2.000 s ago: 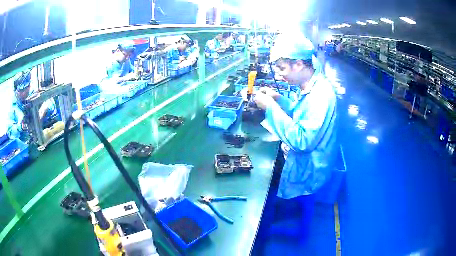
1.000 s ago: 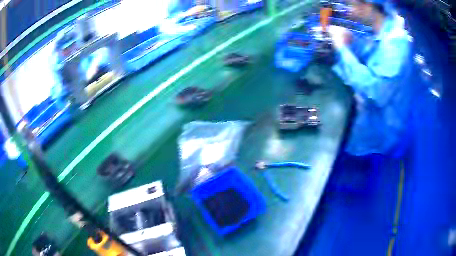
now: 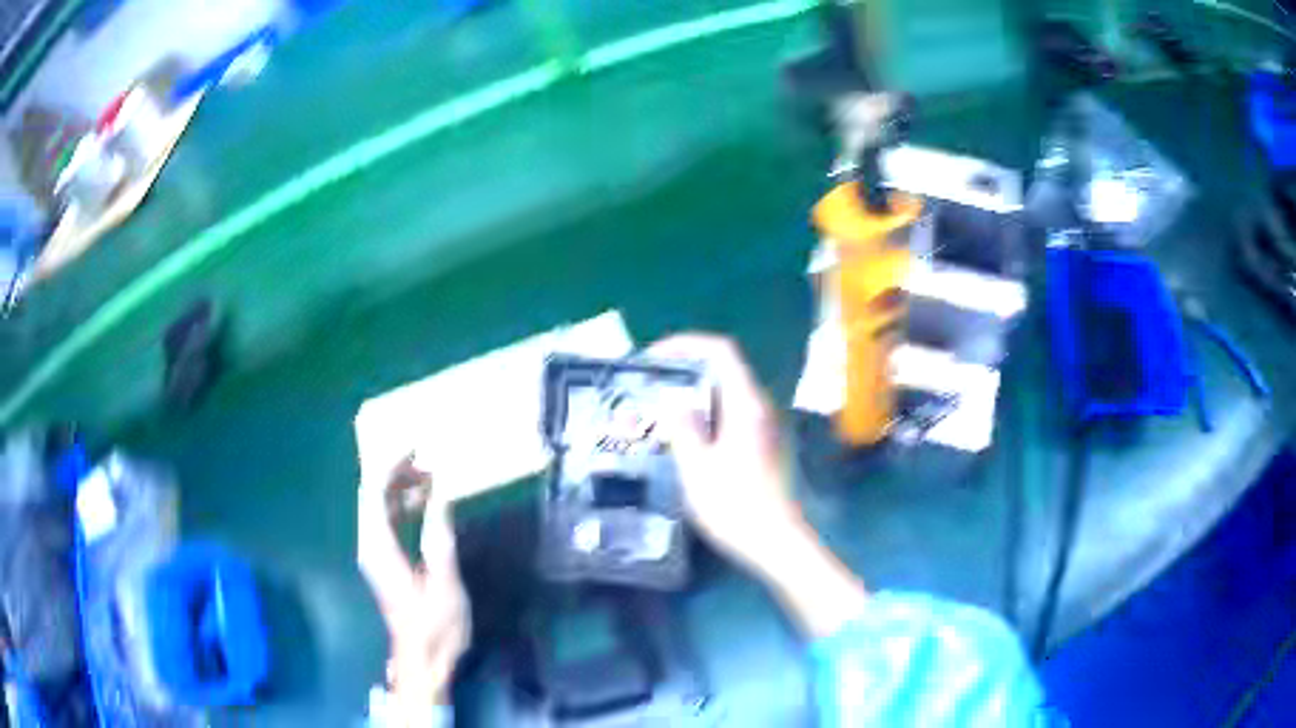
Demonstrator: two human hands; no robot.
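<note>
A half-built black housing (image 3: 620,494) with pale and silvery parts lies near the middle, over a dark fixture (image 3: 597,697) with a cut-out at its lower end. My right hand (image 3: 732,462) grips the housing's upper right side, fingers over its top. My left hand (image 3: 415,583) is left of the housing, not touching it, thumb and finger apart around a small brownish patch; blur hides whether it holds anything. The yellow-orange electric screwdriver (image 3: 864,306) stands upright by the white-grey metal box (image 3: 964,292), touched by neither hand.
A cream paper sheet (image 3: 469,413) lies behind the fixture. A bright blue bin (image 3: 206,626) is at lower left, a darker blue bin (image 3: 1123,341) at right with blue-handled pliers (image 3: 1225,356) beside it. A blurred dark unit (image 3: 193,353) is on the green belt. A cable hangs at right.
The view has swung left and down to the work area. Both hands, the fixture and the paper now show; the neighbouring person is out of view. My right hand is on the housing.
</note>
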